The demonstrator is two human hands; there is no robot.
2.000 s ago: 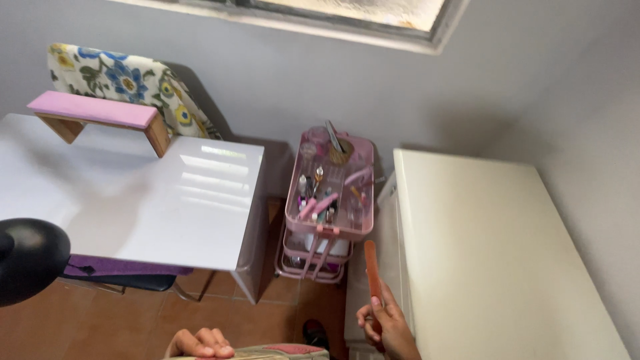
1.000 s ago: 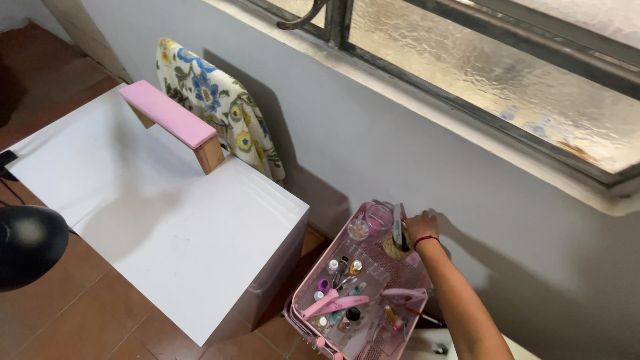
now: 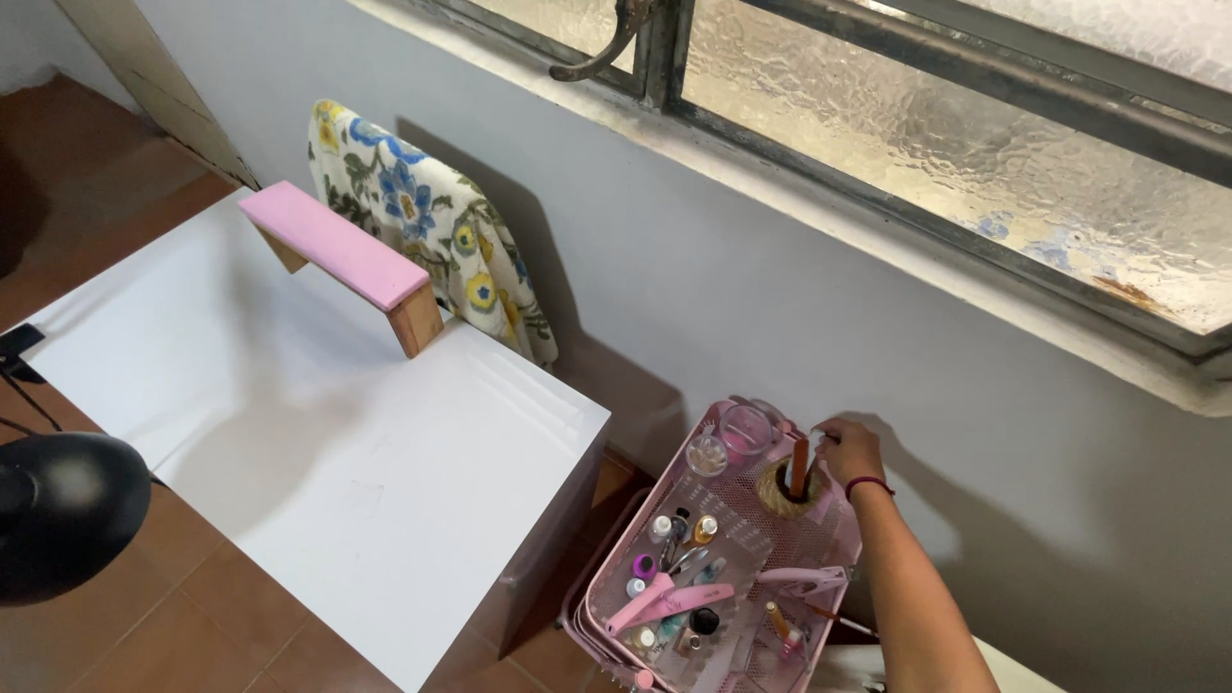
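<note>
My right hand (image 3: 845,445), with a dark red cord at the wrist, is over the back right of a pink mesh trolley (image 3: 602,568). Its fingers pinch the top of a slim pale tool (image 3: 814,445) at a twine-wrapped holder (image 3: 778,489). An orange-brown nail file (image 3: 799,469) stands upright in that holder. Nail polish bottles (image 3: 705,527), pink-handled tools (image 3: 674,602) and a pale pink tool (image 3: 804,577) lie in the top tray. Two clear round containers (image 3: 746,428) are at its back left. My left hand is out of view.
On the left is a white table (image 3: 385,481) with a pink-topped wooden armrest (image 3: 337,241). A floral cloth (image 3: 414,202) covers a chair behind it. A black lamp head (image 3: 72,515) is at the left edge. A window (image 3: 962,173) with textured glass is above the trolley.
The orange-brown file was in my right hand two seconds ago and now stands in the twine-wrapped holder. My right hand has moved to that holder. My left hand has left the view, which has shifted.
</note>
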